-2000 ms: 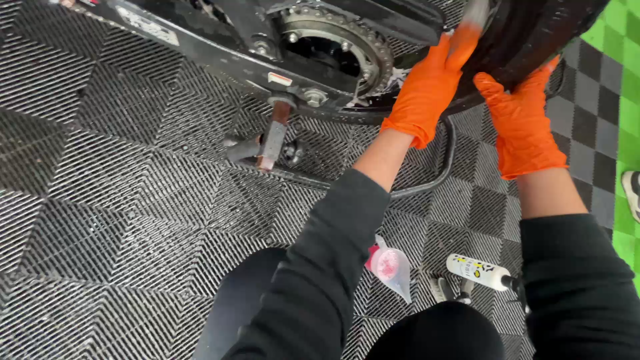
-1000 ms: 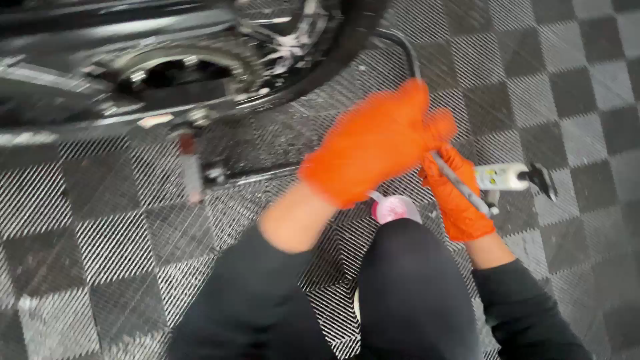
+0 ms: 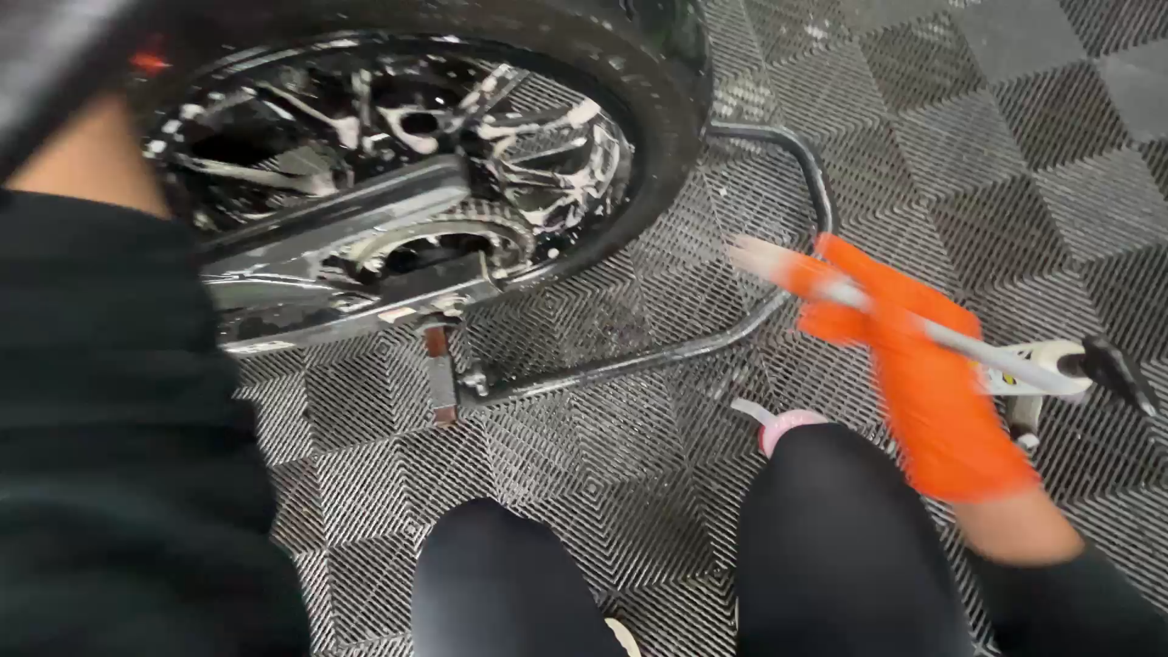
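In my right hand (image 3: 922,356), in an orange glove and blurred, is a long-handled brush (image 3: 995,351) with pale bristles pointing left. The hand is over the floor, right of the motorcycle's rear wheel (image 3: 657,146). White foam clings to the black spokes. My left arm reaches up at the far left; only a small orange patch of my left hand (image 3: 149,62) shows beside dark bodywork, so its fingers are hidden. The chain sprocket (image 3: 493,224) and swingarm (image 3: 365,219) lie between my hands. Near my right knee is a small cup of pink liquid (image 3: 789,424), partly hidden.
A black tubular paddock stand (image 3: 639,370) curves around the wheel's near side, with a rusty bracket (image 3: 441,374) under the swingarm. A white spray bottle (image 3: 1040,360) lies behind my right hand on the ribbed tile floor (image 3: 985,137). My knees are at the bottom.
My left hand has gone from beside my right hand to the far left, by the motorcycle. The brush, at my left hand two seconds ago, is now in my right. The view has shifted.
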